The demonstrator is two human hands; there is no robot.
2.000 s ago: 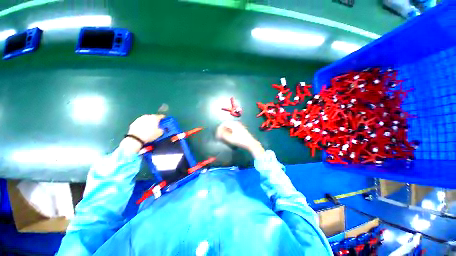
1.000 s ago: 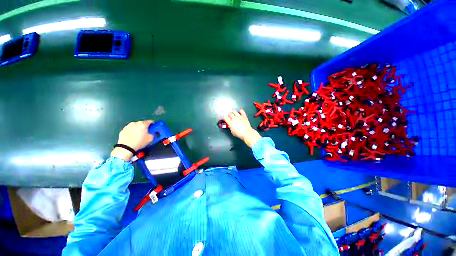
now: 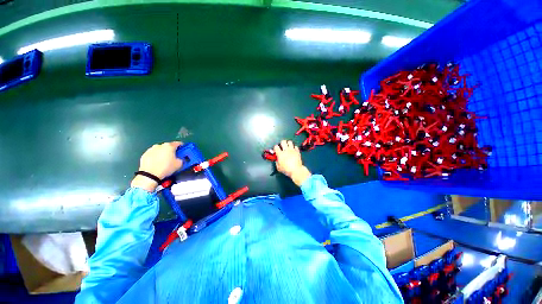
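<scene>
A blue handheld device (image 3: 221, 191) with a dark screen lies tilted at the bench's front edge, against my smock. Red spring clamps (image 3: 233, 197) stick out from both of its long sides. My left hand (image 3: 160, 161) grips the device's upper left end. My right hand (image 3: 289, 161) is to the right of the device, low over the bench, with its fingers on a red clamp (image 3: 270, 155); the fingers partly hide that clamp.
A tipped blue crate (image 3: 511, 89) at right spills a heap of red clamps (image 3: 416, 127) onto the green bench (image 3: 196, 107). Two blue devices (image 3: 119, 59) lie at the far left. A cardboard box (image 3: 50, 284) is below left; racked clamped units (image 3: 431, 279) are below right.
My right hand has come down from above the bench onto the red clamp and shifted slightly right with it. My left hand and the device have moved slightly left.
</scene>
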